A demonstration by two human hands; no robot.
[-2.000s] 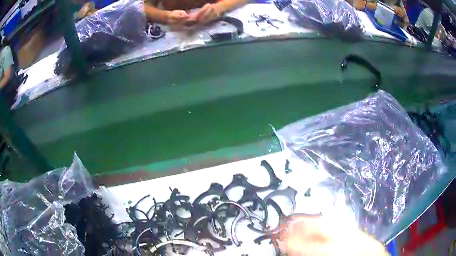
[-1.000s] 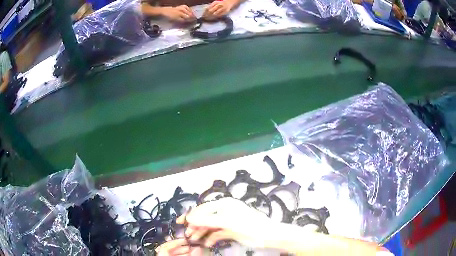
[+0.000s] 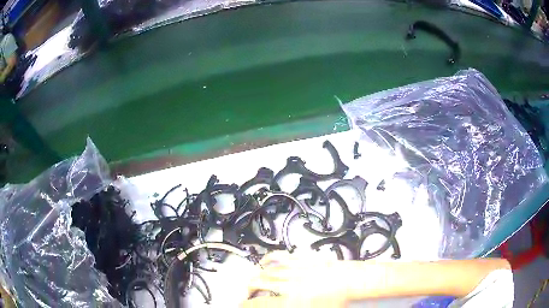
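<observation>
My right hand [image 3: 283, 280] reaches in from the lower right over the near edge of the pile, washed out by glare. A small dark piece shows at its fingers, but whether they grip it is unclear. My left hand cannot be made out. Black half-ring brackets [image 3: 293, 165] lie overlapping on the white work surface [image 3: 198, 168]. Slim curved strips, one with a pale edge [image 3: 210, 245], lie among them. A larger black arc [image 3: 171, 280] stands at the bottom, left of my hand. Small black branching parts [image 3: 105, 222] are heaped at the left.
A clear plastic bag [image 3: 45, 240] lies at the left and another [image 3: 445, 144] at the right. A green conveyor belt [image 3: 210, 102] runs beyond, with a black arc [image 3: 436, 36] on it. Small black pieces [image 3: 380, 185] lie near the right bag. A red stool [image 3: 530, 246] shows lower right.
The view has tilted down, so the bench sits higher and the worker's hands opposite are out of view. My right hand has moved off the pile towards the bottom edge. My left hand no longer shows.
</observation>
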